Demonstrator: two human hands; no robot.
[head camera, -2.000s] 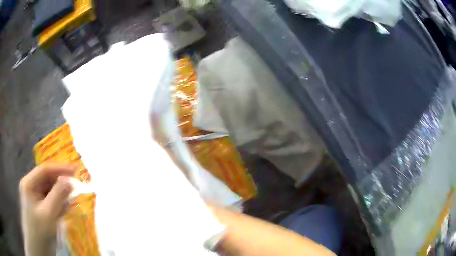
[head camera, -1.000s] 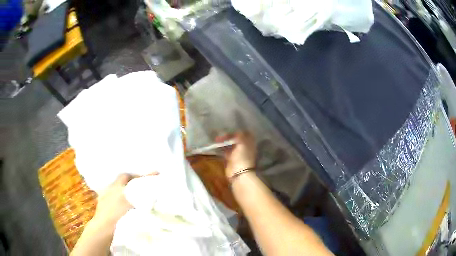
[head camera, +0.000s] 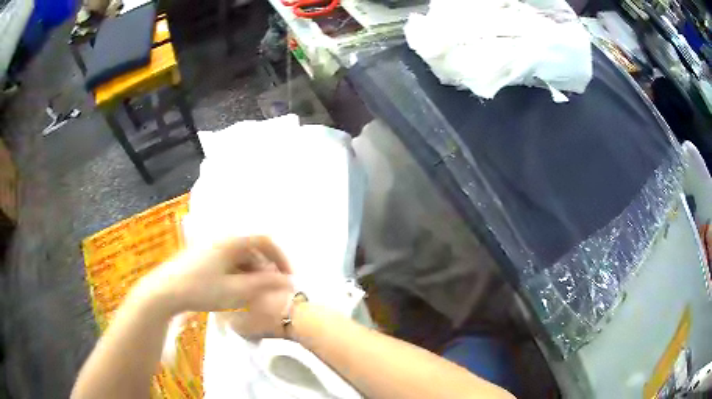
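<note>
A large bundle of white cloth (head camera: 273, 187) lies over an orange printed sheet, in front of me and low in the view. My left hand (head camera: 230, 269) is on top of the bundle with its fingers bent. My right hand (head camera: 261, 310), with a band at the wrist, is just below it, and the two hands overlap. The fingers are partly hidden and blurred, so what they grip cannot be told. Below the hands the white cloth is folded in a loop.
A dark cloth-covered surface (head camera: 539, 164) with clear plastic edges is at the right, with a crumpled white heap (head camera: 500, 47) on it. Greyish cloth (head camera: 414, 226) hangs beside the bundle. The orange sheet (head camera: 133, 257) is at left. A yellow-edged stool (head camera: 140, 74) stands at upper left; red scissor handles (head camera: 312, 8) show at top.
My right hand, which was beside the bundle at a thin white strip, has moved left onto the bundle to meet my left hand. The view has shifted, so the bundle appears further right.
</note>
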